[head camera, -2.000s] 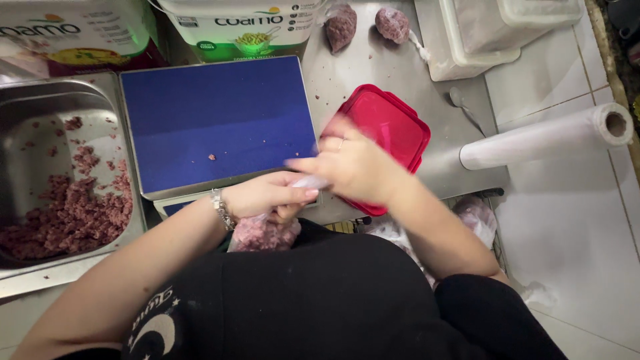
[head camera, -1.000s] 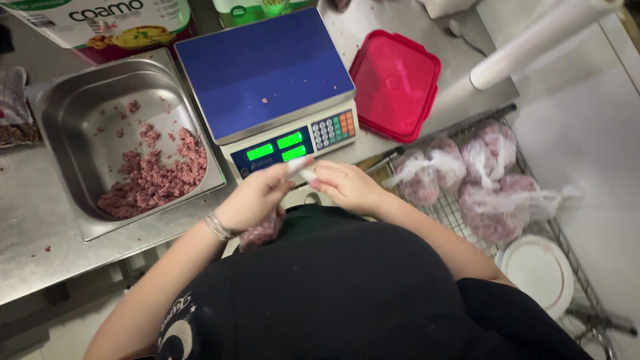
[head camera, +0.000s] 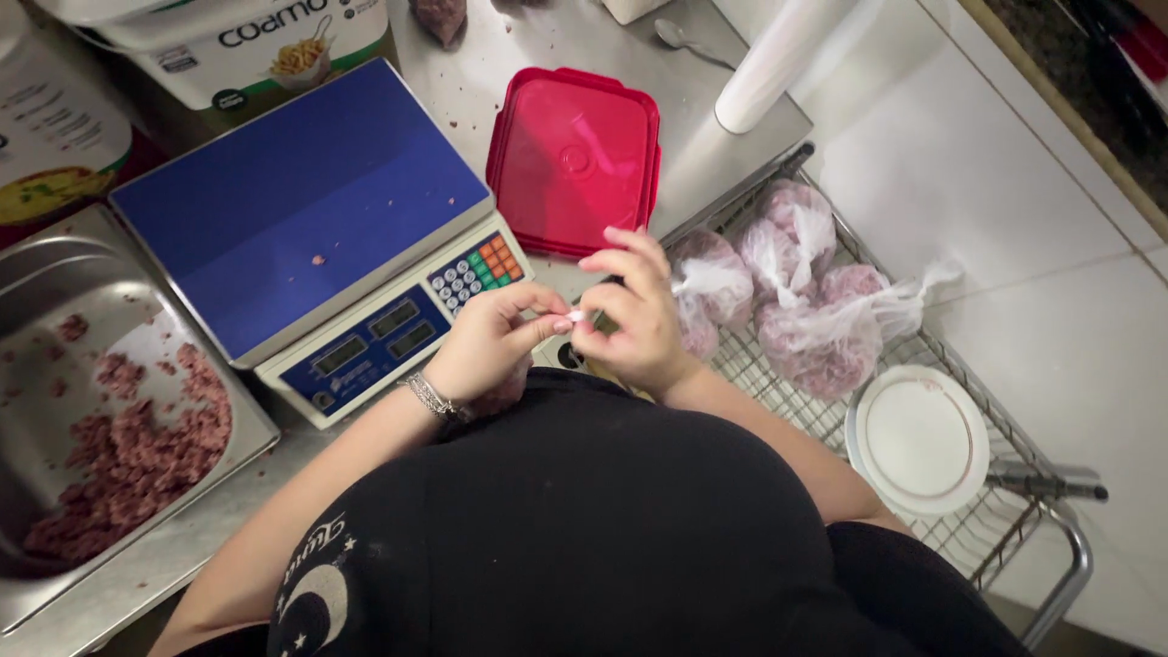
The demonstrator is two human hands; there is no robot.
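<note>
My left hand (head camera: 497, 342), with a bracelet at its wrist, pinches the twisted neck of a clear plastic bag of ground meat (head camera: 504, 392); the bag hangs mostly hidden below that hand. My right hand (head camera: 639, 315) has thumb and forefinger closed on the white twisted plastic end (head camera: 575, 316), its other fingers raised. Just beyond my hands stands a digital scale (head camera: 310, 219) with a blue platform holding a few meat crumbs. A red plastic lid (head camera: 575, 160) lies on the steel counter to the right of the scale.
At the left is a steel pan (head camera: 260, 429) of loose ground meat. Plastic tubs (head camera: 246, 55) stand behind the scale. Filled bags (head camera: 821, 338) and white plates (head camera: 922, 438) rest on a wire rack (head camera: 776, 392) at the right. A spoon (head camera: 689, 41) and a plastic roll (head camera: 776, 64) lie farther back.
The fingers of my right hand have spread upward while its thumb and forefinger stay at the bag's neck. The view has shifted, showing more of the rack than two seconds ago.
</note>
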